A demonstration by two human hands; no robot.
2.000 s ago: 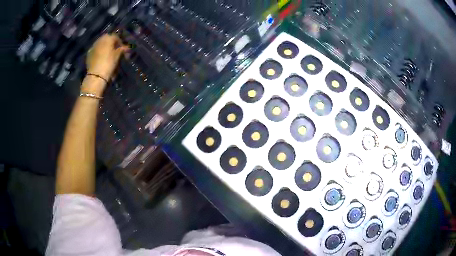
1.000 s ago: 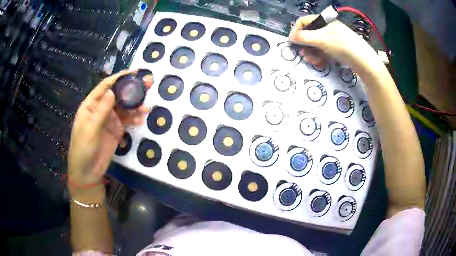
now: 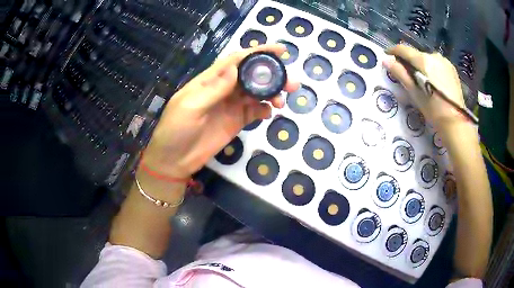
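Observation:
My left hand (image 3: 197, 115) holds a round black unit (image 3: 262, 76) between thumb and fingers, its glossy greyish centre facing up, above the left part of the white foam tray (image 3: 315, 197). My right hand (image 3: 431, 79) is over the tray's upper right edge and holds a thin dark pen tool (image 3: 439, 93), which slants across the palm towards the wrist. The tray's left side shows black disc positions (image 3: 298, 188) with gold centre dots. Its right side shows filled positions (image 3: 386, 190) with bluish or grey centres and pale rings. My right hand hides a few positions.
Clear blister trays (image 3: 84, 73) with rows of small dark parts lie left of the white tray. More clear plastic with small coiled dark parts (image 3: 420, 22) lies behind it. A white label (image 3: 484, 99) shows at the right, and stacked sheets (image 3: 501, 259) at the lower right.
My left hand has moved from the blister trays at upper left to over the foam tray and now holds a round unit. My right hand has come into view with the tool. The view has shifted.

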